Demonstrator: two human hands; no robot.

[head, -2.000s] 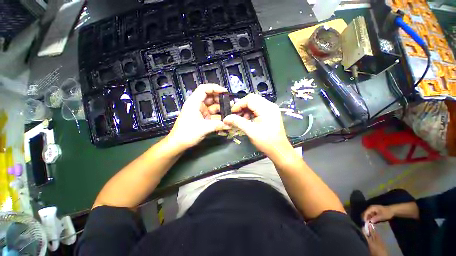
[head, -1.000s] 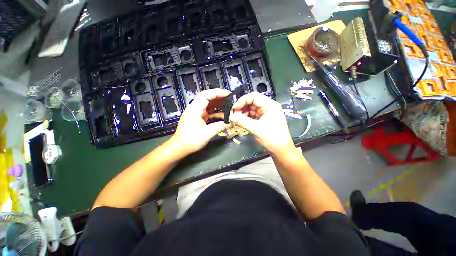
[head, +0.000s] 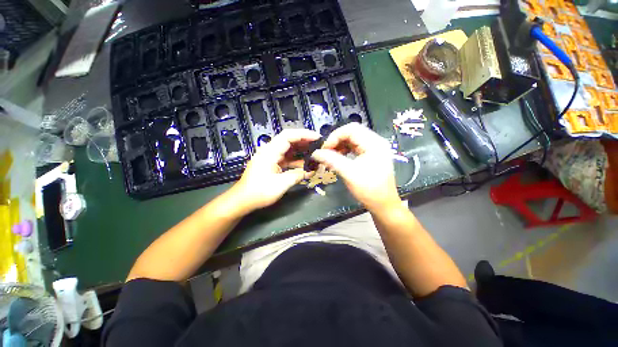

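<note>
A small black plastic housing [head: 312, 150] is held between both hands, just in front of the black blister tray [head: 234, 101]. My left hand [head: 272, 169] grips it from the left with the fingertips. My right hand [head: 360, 165] grips it from the right, thumb and fingers close together. The fingers hide much of the housing. A loose pile of small pale parts [head: 321, 178] lies on the green mat between and below the hands. A second pile of pale parts [head: 408, 123] lies to the right of my right hand.
To the right lie a thick black cylinder tool [head: 467, 133], a slim black tool [head: 446, 144], a reddish-brown container [head: 436, 61] and a soldering stand [head: 482, 66]. Clear cups [head: 78, 130] and a phone-like device [head: 57, 213] are at left. A red stool [head: 542, 198] stands at right.
The housing has turned from upright to more tilted and is more covered by the fingers. Both hands stay nearly in place. The neighbouring person's hands have left the view at lower right.
</note>
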